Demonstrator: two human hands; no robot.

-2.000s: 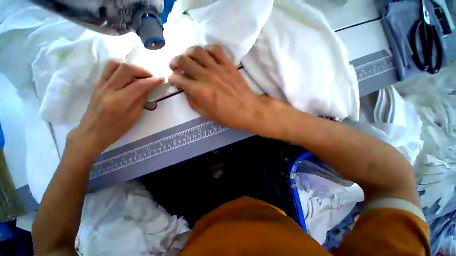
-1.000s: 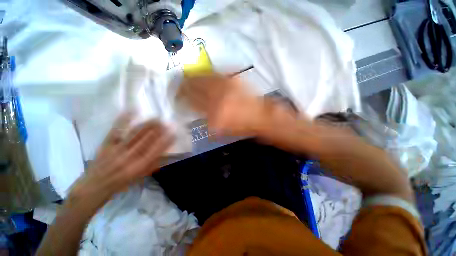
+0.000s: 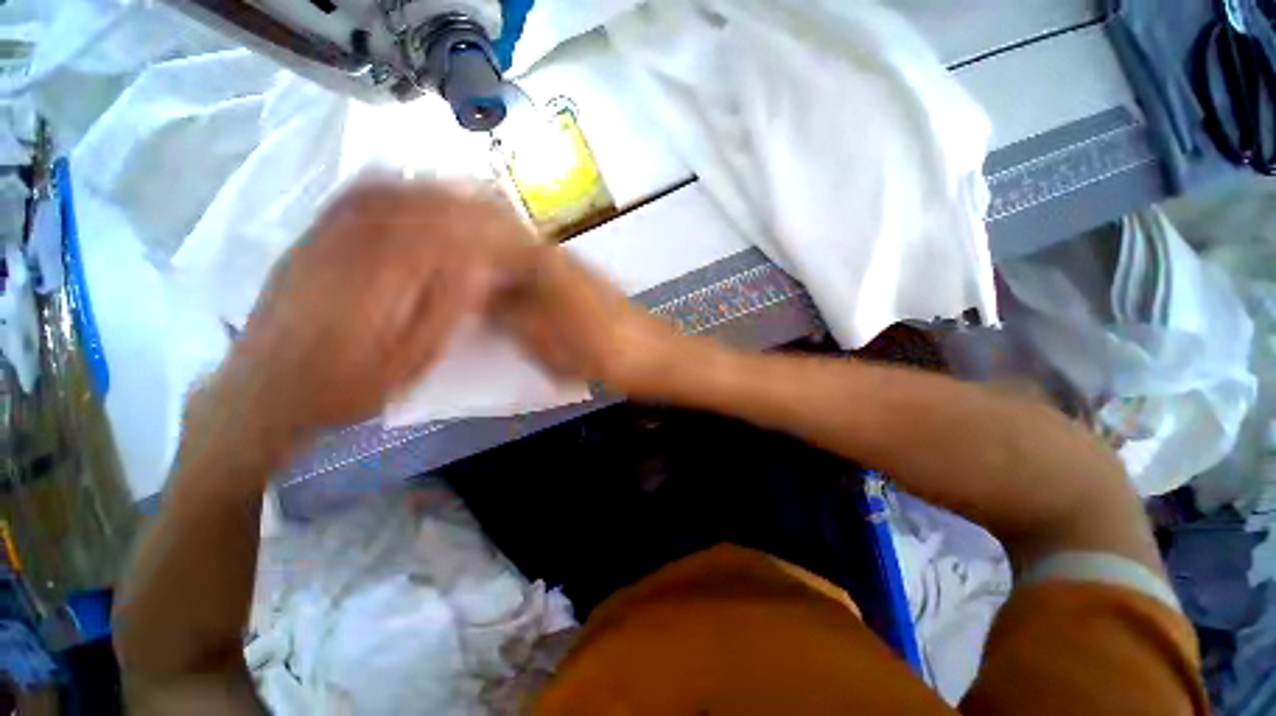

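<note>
My left hand (image 3: 357,301) and my right hand (image 3: 539,287) are close together, blurred, left of and below the needle. A white strip or cloth end (image 3: 483,381) shows under them, over the table's front edge. Whether the fingers grip it is hidden by blur. The white garment panel lies bunched at left (image 3: 224,182) and right (image 3: 840,154) of the needle. The sewing machine head (image 3: 315,42) is at top, with its grey round end (image 3: 472,98). The yellow-marked slide plate (image 3: 557,175) is uncovered right of the needle.
The table ruler (image 3: 1071,175) runs along the front edge. Black-handled scissors (image 3: 1238,105) lie on grey cloth (image 3: 1154,91) at top right. White pieces (image 3: 1154,301) hang at right. A white cloth heap (image 3: 399,602) and a blue-rimmed bin (image 3: 896,574) are below. A plastic-covered bundle (image 3: 63,462) is far left.
My hands have left the needle area and come together lower left. The yellow-marked plate, covered at first, is now exposed. The right part of the panel has shifted and narrowed.
</note>
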